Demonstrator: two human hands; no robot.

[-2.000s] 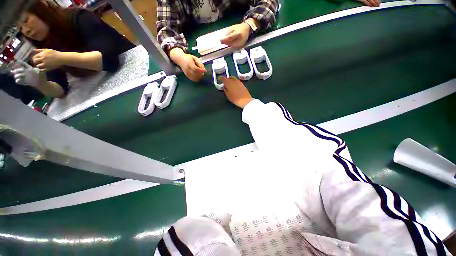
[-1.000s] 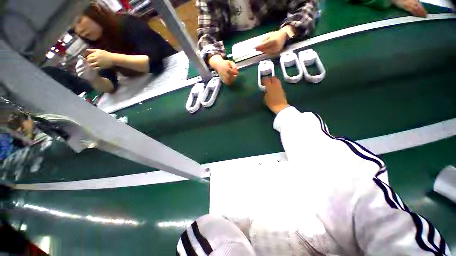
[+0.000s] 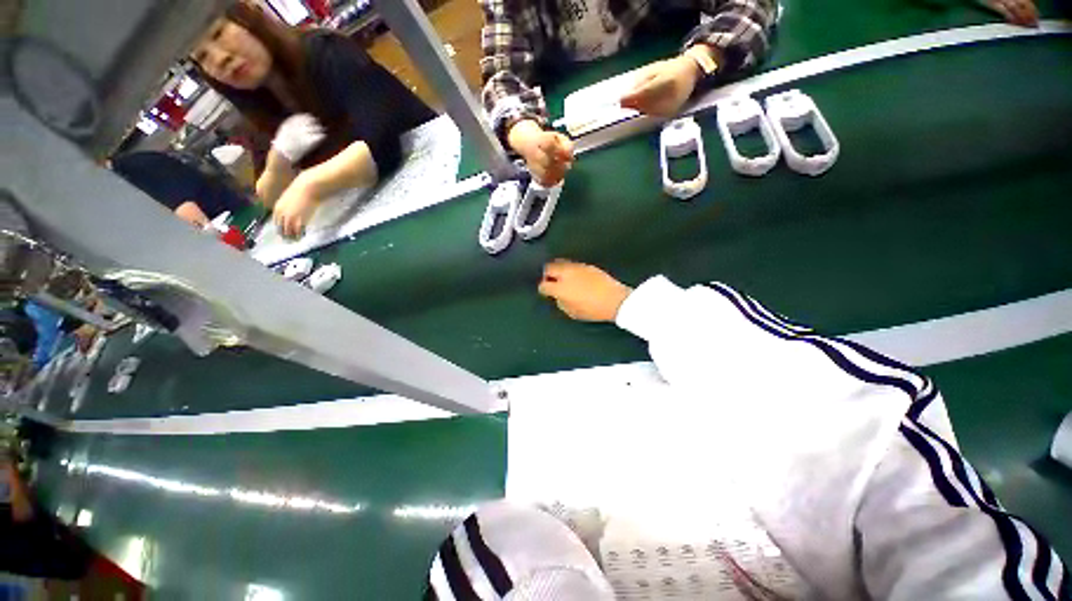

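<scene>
My right hand (image 3: pixel 584 291) hovers over or rests on the dark green belt, touching no housing. Its fingers are curled together; whether a tiny piece is between the tips cannot be told. A white oval housing (image 3: pixel 683 180) stands alone up and right of it. Two more housings, one here (image 3: pixel 749 157) and one beside it (image 3: pixel 806 155), stand further right. A close pair, one here (image 3: pixel 497 221) and one beside it (image 3: pixel 540 213), stands up and left of my hand. My left hand is not in view; its striped sleeve (image 3: pixel 511 558) shows at the bottom.
A person in plaid opposite has one hand (image 3: pixel 544 155) at the left pair and one on a white sheet (image 3: pixel 600 101). A person in black sits at left. A grey metal post (image 3: pixel 294 305) crosses the left side. Printed paper (image 3: pixel 676 564) lies near my body.
My right hand has left the single housing and moved left and nearer me. The plaid person's hand has come to the left pair. The person in black has changed hand positions. The view has shifted.
</scene>
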